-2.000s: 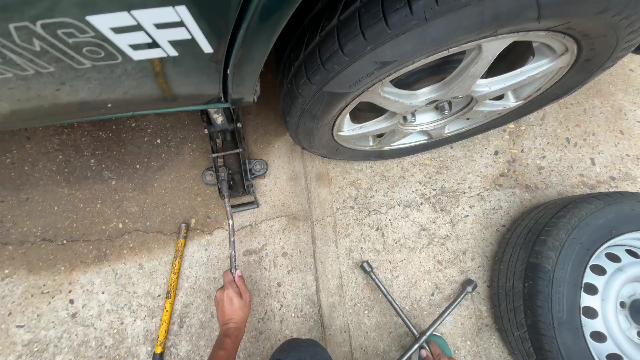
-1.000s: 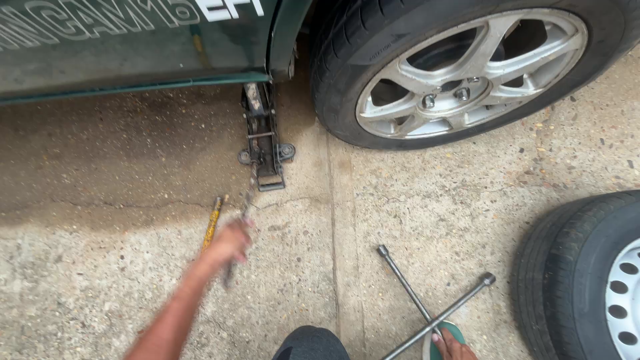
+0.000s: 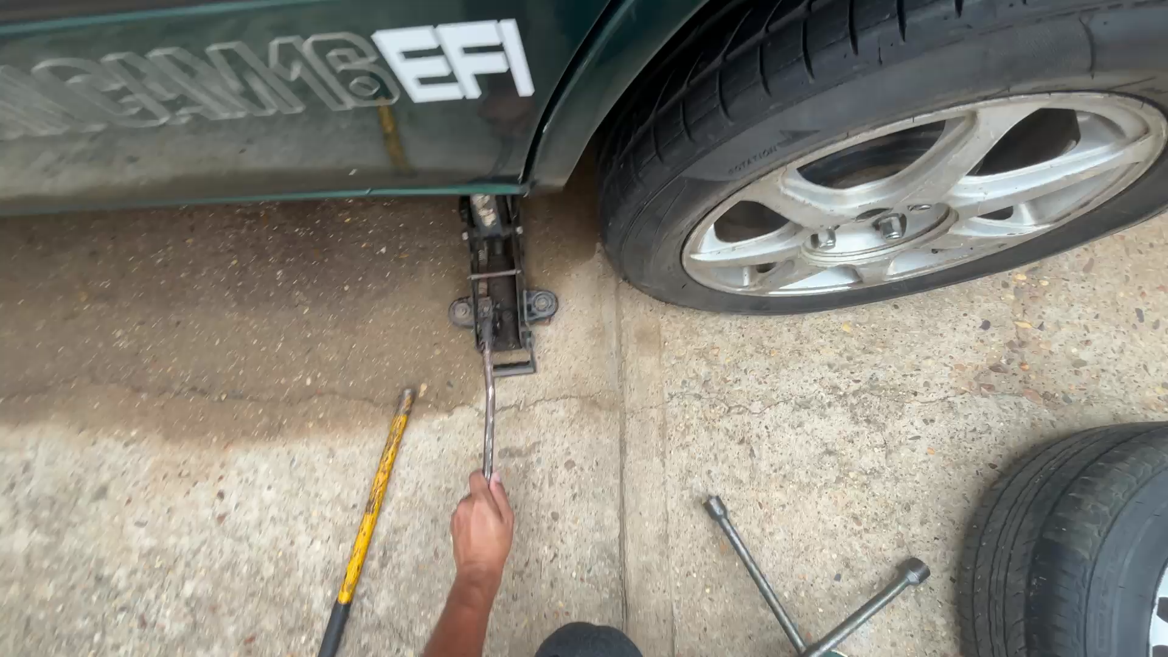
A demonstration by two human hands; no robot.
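Note:
My left hand (image 3: 482,529) grips the near end of a bent metal rod (image 3: 490,401). The rod's far end meets a black floor jack (image 3: 502,283), which stands on the concrete partly under the sill of a green car (image 3: 274,109). To the right of the jack is the car's wheel, a black tire around a silver alloy rim (image 3: 867,233). A four-way lug wrench (image 3: 757,570) shows at the bottom edge, right of centre, with two of its arms in view. My right hand is out of the frame.
A yellow bar with a black grip (image 3: 372,511) lies on the concrete left of my left hand. A second wheel's tire (image 3: 1049,538) is at the lower right edge. A dark rounded thing, perhaps my knee or shoe, shows at the bottom centre (image 3: 587,641).
A second ago my left hand and the rod were blurred and the rod stood off the jack; now the rod meets it. My right hand, seen at the lug wrench before, has left view.

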